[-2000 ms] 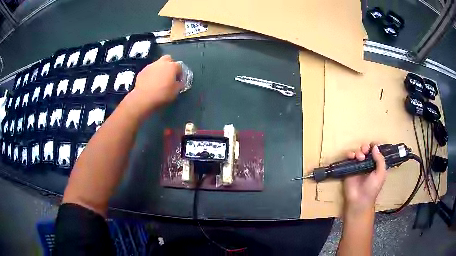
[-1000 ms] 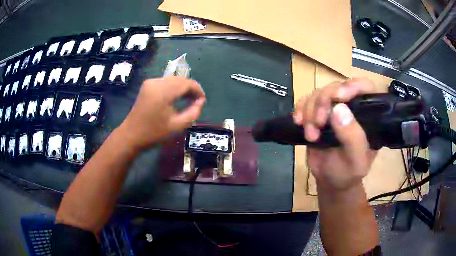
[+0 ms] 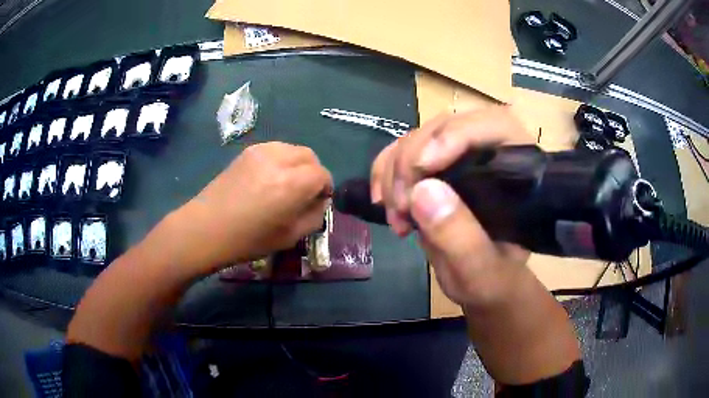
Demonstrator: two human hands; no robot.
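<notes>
My right hand [image 3: 459, 202] grips the thick black electric screwdriver [image 3: 544, 198], which points left. Its front end is beside the fingertips of my left hand [image 3: 272, 198], whose fingers are pinched together over the fixture. Whether the left fingers hold a screw is hidden. The dark red fixture board [image 3: 350, 260] lies on the bench, with one pale block [image 3: 319, 250] showing. The corded light unit on it is hidden behind my left hand. A crumpled clear bag [image 3: 236, 113] lies above my left hand.
Rows of black housings with white inserts [image 3: 114, 121] lie at left. A silver-grey knife [image 3: 365, 120] lies above the fixture. Cardboard [image 3: 373, 23] lies at the back and right, with black corded units [image 3: 602, 124]. A blue crate [image 3: 47, 373] is at bottom left.
My left hand has moved from the clear bag to above the fixture and pinched together. My right hand has raised the screwdriver and brought it left to my left fingertips.
</notes>
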